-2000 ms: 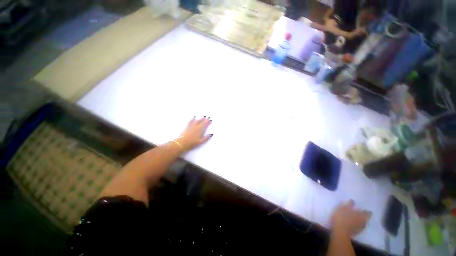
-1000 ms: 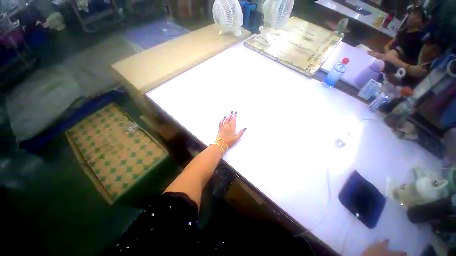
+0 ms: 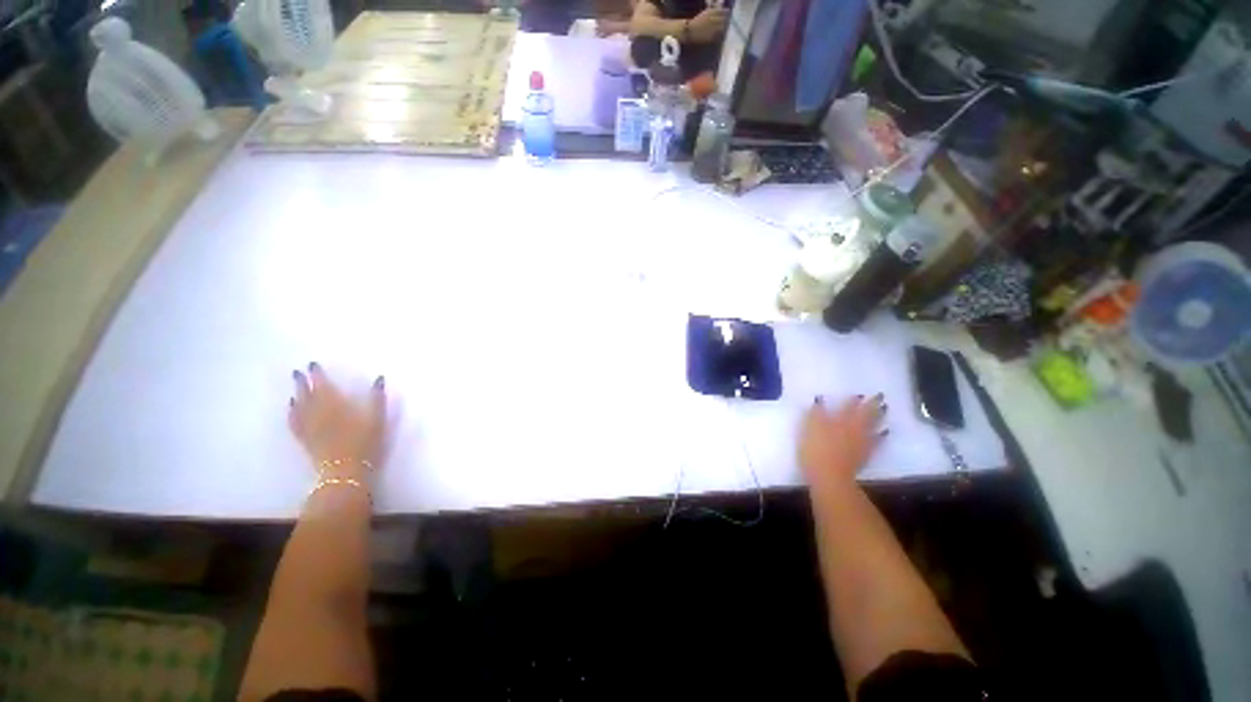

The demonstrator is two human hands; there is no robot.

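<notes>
A large glossy white worktable (image 3: 521, 274) lies before me. My left hand (image 3: 339, 418) rests on its front left part with the fingers apart, empty, two thin gold bracelets (image 3: 343, 472) at the wrist. My right hand (image 3: 841, 436) is on the table's front right part, empty, fingers somewhat spread and slightly blurred. A dark blue-black square device (image 3: 734, 358) lies between my hands, nearer the right one, untouched. A thin cable (image 3: 757, 494) loops over the front edge below it. A black smartphone (image 3: 937, 385) lies right of my right hand.
A dark flask (image 3: 868, 285) and cream bottle (image 3: 805, 288) stand beyond the device. A blue bottle (image 3: 537, 124) and flat board (image 3: 391, 82) are at the far edge. White fans (image 3: 144, 89) stand far left; a round fan (image 3: 1194, 305) is right. A person's arm (image 3: 679, 23) shows behind.
The view has swung right, so both hands and the smartphone now show fully. My right hand, cut off at the bottom edge a second ago, is in full view. The square device remains on the table.
</notes>
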